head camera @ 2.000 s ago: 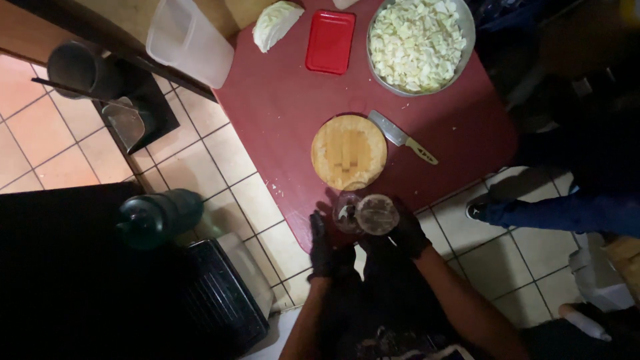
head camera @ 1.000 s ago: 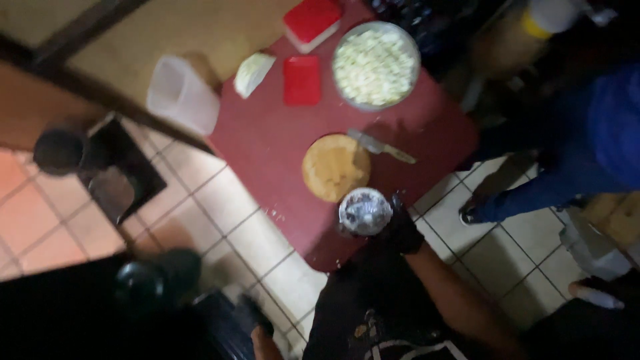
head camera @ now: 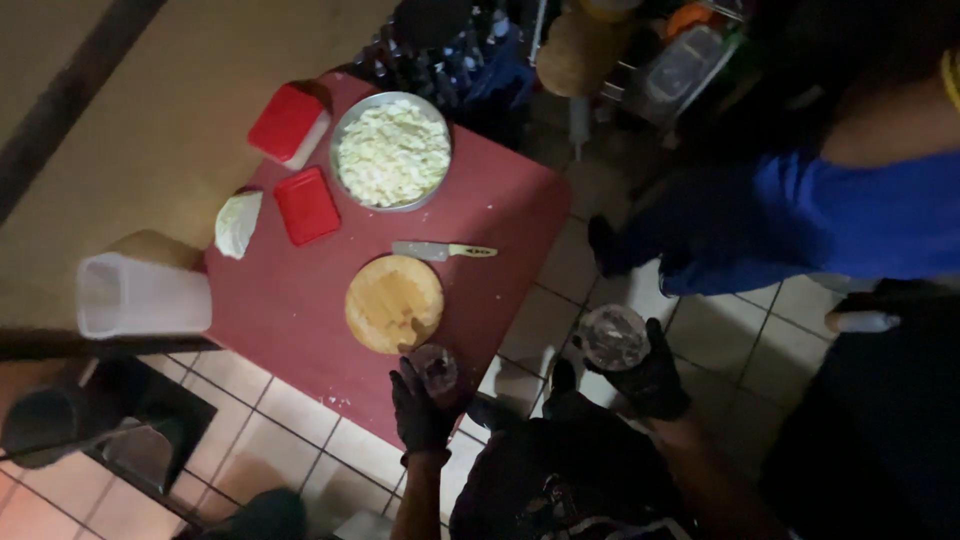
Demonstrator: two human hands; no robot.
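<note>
My black-gloved left hand [head camera: 417, 409] lies at the near edge of the red table [head camera: 300, 337], fingers against a small clear container [head camera: 435, 369]; whether it grips it I cannot tell. My right hand [head camera: 651, 379], also in a black glove, holds a round clear container [head camera: 615, 337] out past the table's right side, over the floor. Close to my left hand sits a round wooden board [head camera: 394, 304], with a knife [head camera: 444, 250] just beyond it, its handle to the right. Farther off stands a metal bowl of chopped cabbage [head camera: 391, 154].
A red tray [head camera: 307, 205], a cabbage wedge [head camera: 238, 224] and a red-lidded container [head camera: 289, 126] are on the table's far left part. A tall translucent bin [head camera: 144, 295] stands at its left edge. Another person in blue trousers [head camera: 855, 214] is at the right.
My right hand has moved right, off the table, with the round container. My left hand, low at the left one second ago, is now at the small container. The view has shifted and turned.
</note>
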